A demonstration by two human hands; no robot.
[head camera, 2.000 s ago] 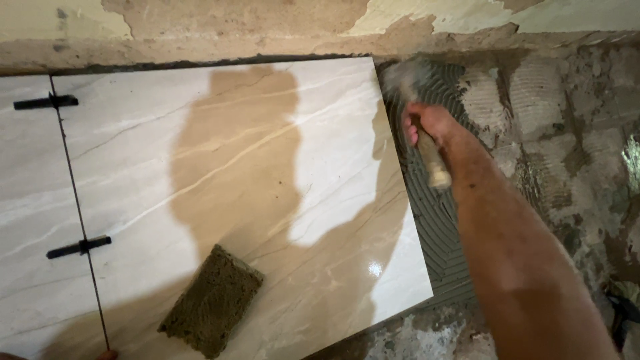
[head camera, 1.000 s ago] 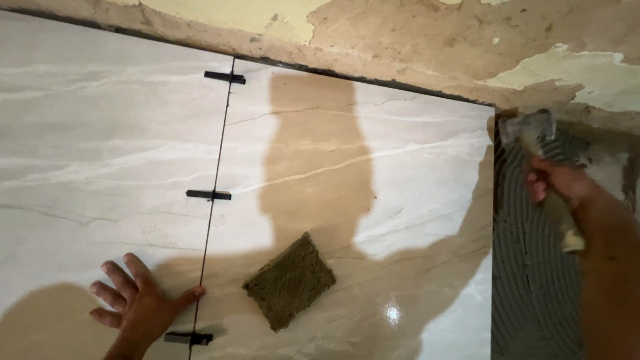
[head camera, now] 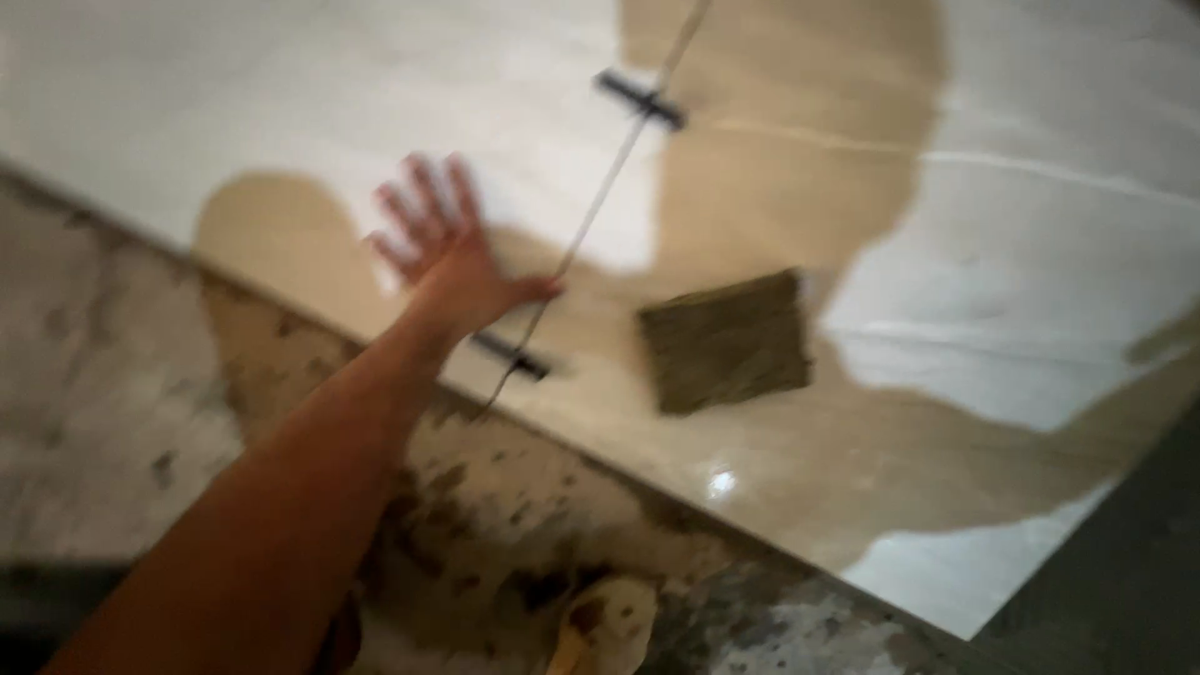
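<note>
My left hand (head camera: 459,253) rests with fingers spread on the left marble-look tile (head camera: 309,103), its thumb reaching the joint between two large tiles. Black tile spacers cross that joint, one (head camera: 642,98) above the hand and one (head camera: 511,354) just below the thumb. To the right of the hand, a dirty brown-green sponge or pad (head camera: 727,342) lies on the right tile (head camera: 1012,309). My right hand is out of view. The picture is blurred, and shadows fall over both tiles.
Rough, stained floor (head camera: 525,497) runs along the tiles' lower edge. A pale object with dark smears (head camera: 609,619), unclear in kind, sits on it at the bottom. Dark grey surface (head camera: 1106,572) borders the right tile at lower right.
The view has swung down and left. My right hand, earlier holding a trowel-like tool over combed adhesive, has left the view. My left hand, barely seen at first, now shows with its forearm.
</note>
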